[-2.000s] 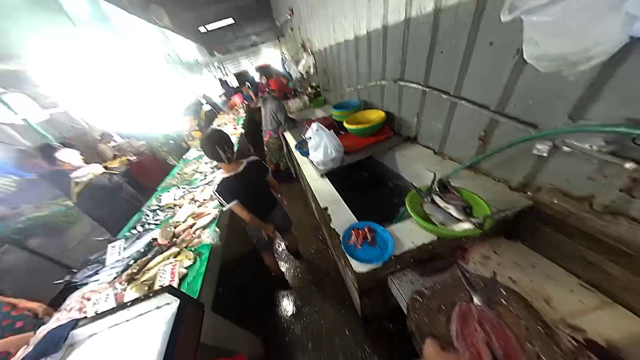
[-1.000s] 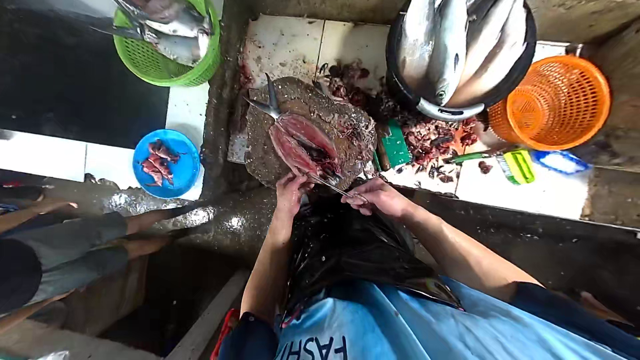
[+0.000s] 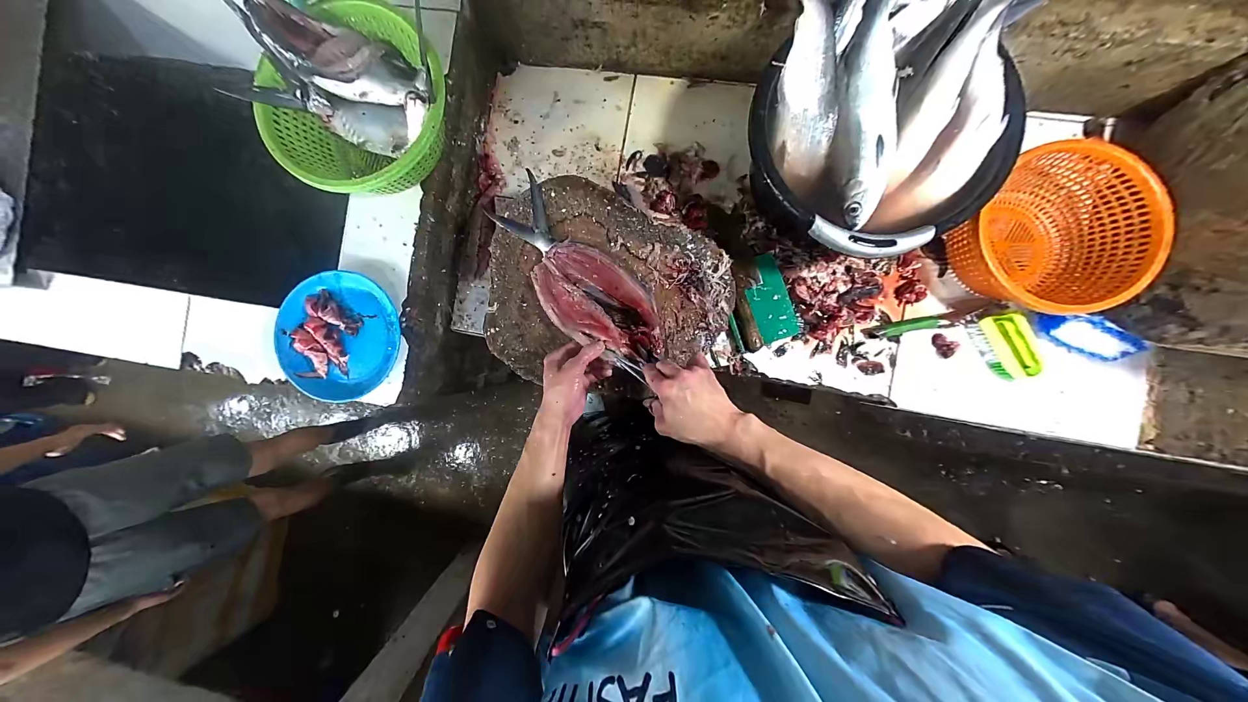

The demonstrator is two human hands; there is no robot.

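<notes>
A fish split open (image 3: 588,288), its red flesh showing, lies on a round chopping block (image 3: 517,322) with its tail pointing up and left. My left hand (image 3: 573,378) grips the near end of the fish at the block's front edge. Close to its right, my right hand (image 3: 687,395) is closed at the head end; whether it holds fish or a tool there is hidden by the fingers. Scraps of guts (image 3: 697,278) stick to the block's right side. Further right, a green flat piece (image 3: 772,300) rests beside a dark handle.
A black bucket of whole fish (image 3: 765,146) and an orange basket (image 3: 1155,224) stand at right, near fish guts (image 3: 838,292) and a brush (image 3: 1012,344). Left are a green basket (image 3: 434,127) with fish and a blue plate (image 3: 388,336). A person (image 3: 146,497) stands at far left.
The view has swung from the market aisle down to the block, then moved slightly. Since one second ago both hands have stayed at the fish's near end.
</notes>
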